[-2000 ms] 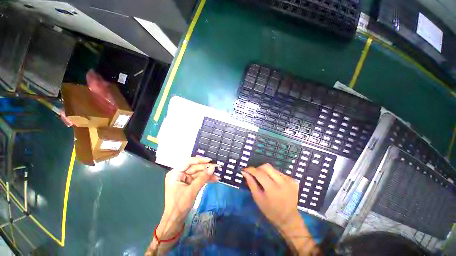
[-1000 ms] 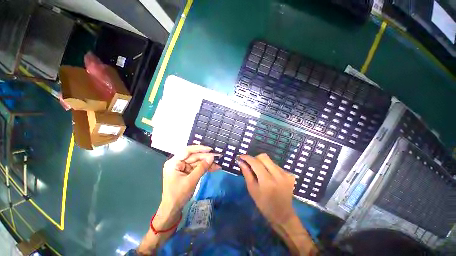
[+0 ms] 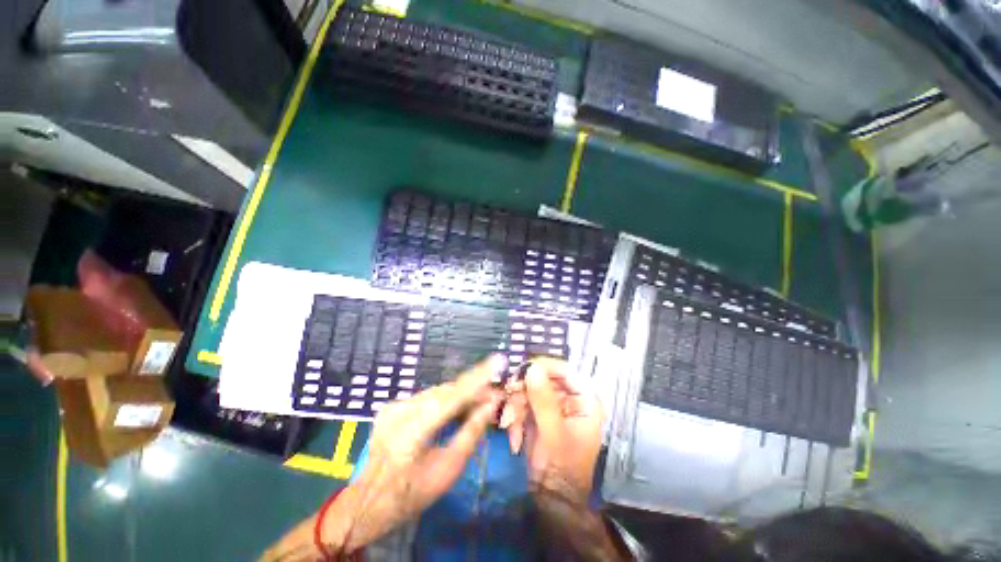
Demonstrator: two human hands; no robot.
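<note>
My left hand (image 3: 434, 434), with a red cord at the wrist, and my right hand (image 3: 562, 423) meet over the front edge of the near black pocketed tray (image 3: 357, 343). Their thumbs and fingertips are bent close together. A small dark spot shows between the fingertips, but blur hides whether it is a part and which hand holds it. The near tray has dark pockets and rows showing white, and lies on a white sheet (image 3: 258, 340). My hands cover part of its right half. A second black tray (image 3: 450, 236) lies just behind it.
A silvery plate (image 3: 686, 467) at right carries a black tray (image 3: 746, 373). A black ribbed tray stack (image 3: 439, 71) stands at back left, a dark wrapped block with a white label (image 3: 686, 97) at back right. Open cardboard boxes (image 3: 110, 362) are at far left.
The view has swung right, so the trays appear further left and the back stacks and right side show more. My hands have moved right along the near tray and closer together.
</note>
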